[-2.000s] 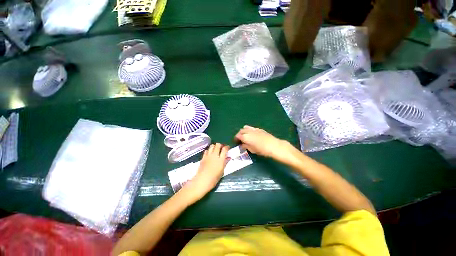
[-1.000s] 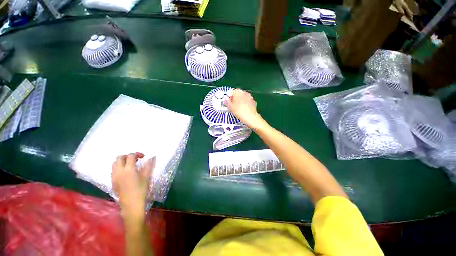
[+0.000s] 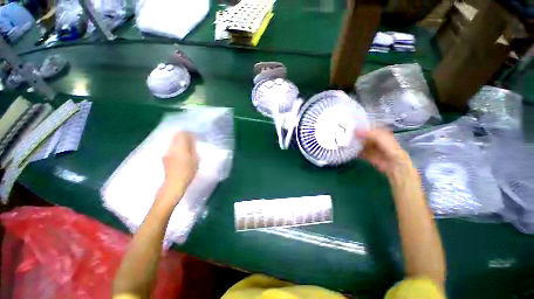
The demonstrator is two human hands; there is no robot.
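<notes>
My right hand (image 3: 383, 149) holds a white fan (image 3: 331, 128) by the right rim of its round grille, raised above the belt, with its base pointing left. My left hand (image 3: 181, 157) is on the stack of empty bubble bags (image 3: 140, 181) and grips the top bag (image 3: 216, 131), whose far end is lifted; the fingers are blurred. The label strip (image 3: 284, 212) lies flat in front of me, with a row of small grey-brown squares along its near edge.
Two more fans (image 3: 168, 80) (image 3: 275, 96) lie across the belt. Bagged fans (image 3: 448, 175) are gathered at the right. Brown cartons (image 3: 474, 52) stand at the far right. Pale strips (image 3: 41, 137) lie at the left. A red plastic sack (image 3: 64, 251) is at the near left edge.
My right hand has picked the fan up off the belt and turned it. My left hand has moved up the stack and lifted the top bag. The view has shifted left.
</notes>
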